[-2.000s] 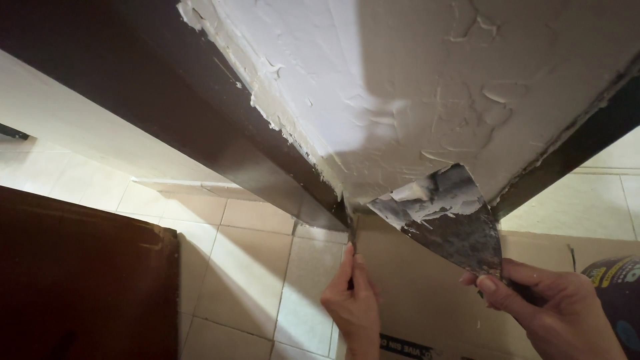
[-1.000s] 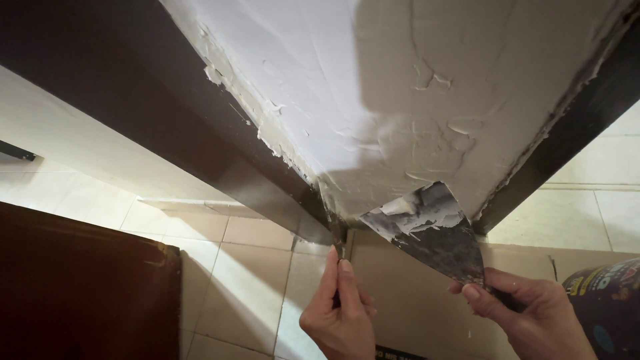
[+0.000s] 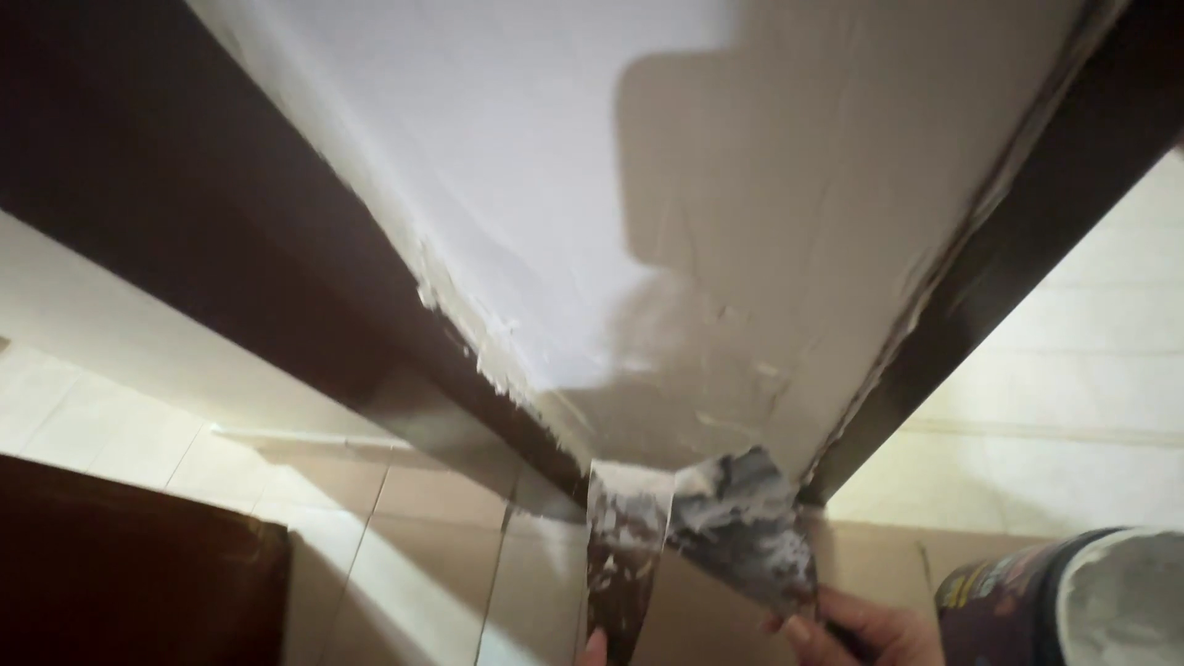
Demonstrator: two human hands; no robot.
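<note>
My left hand (image 3: 595, 649), mostly cut off by the bottom edge, is on a narrow putty knife (image 3: 626, 555) whose blade is smeared with white putty. My right hand (image 3: 856, 631) grips the dark handle of a wider putty knife (image 3: 745, 532), its blade loaded with grey-white putty. The two blades meet or overlap at the foot of a wall section (image 3: 518, 185) coated in white putty. Ragged putty (image 3: 495, 365) lines the wall's left edge along a dark frame board (image 3: 277, 250).
An open tub of white putty (image 3: 1017, 592) lies or leans at the lower right. Another dark frame board (image 3: 980, 268) borders the wall on the right. A dark brown panel (image 3: 139, 564) stands at lower left over floor tiles (image 3: 425, 555). Brown cardboard (image 3: 712, 610) lies below the wall.
The narrow knife has moved from the left frame's lower corner to beside the wide blade, its flat face now showing. The view has shifted, and more of the tub shows.
</note>
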